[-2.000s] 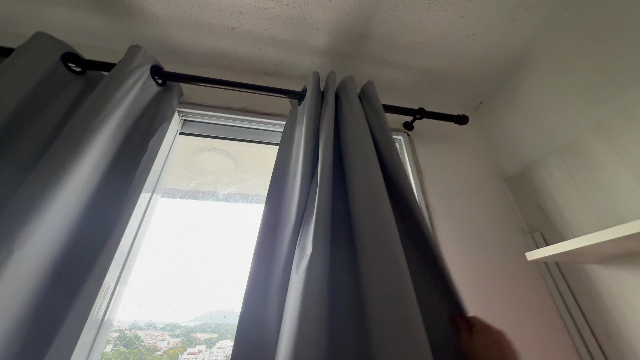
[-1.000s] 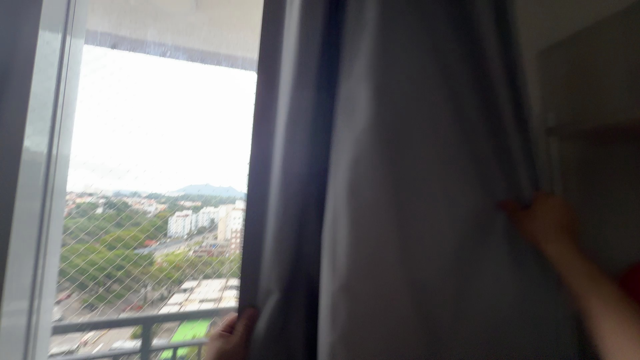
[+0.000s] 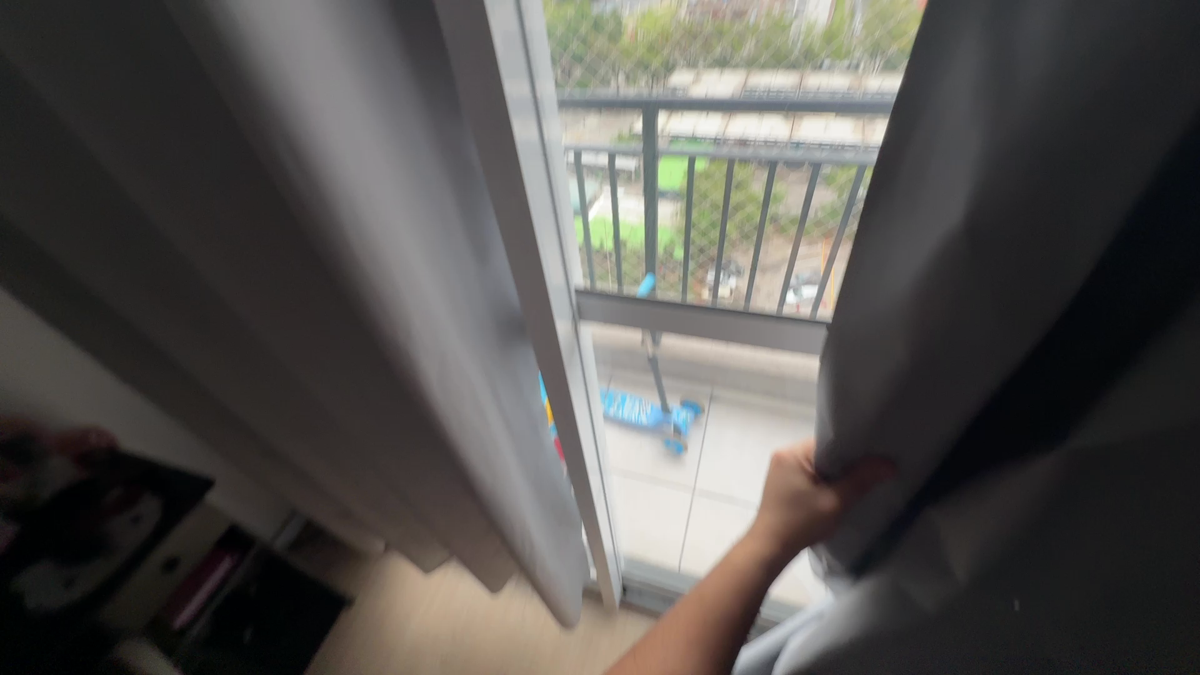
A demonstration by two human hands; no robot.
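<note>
My left hand (image 3: 816, 492) reaches up from the lower middle and grips the inner edge of the right-hand grey curtain (image 3: 1012, 394), thumb lying over the cloth. My right hand is out of the picture. The left-hand grey curtain (image 3: 375, 281) hangs in folds, its hem just above the floor. Between the two curtains stands the white frame of a sliding glass door (image 3: 553, 309), with the balcony behind it. The picture is blurred by motion.
A blue scooter (image 3: 637, 410) stands on the tiled balcony floor by a dark metal railing (image 3: 722, 103) with netting. At the lower left is low dark furniture (image 3: 253, 600) with things on it. Pale flooring (image 3: 412, 614) shows under the left curtain.
The view has swung down from the curtain rod to the balcony floor. My left hand is still at the right curtain's inner edge; my right hand, at its outer side a second ago, has left the view.
</note>
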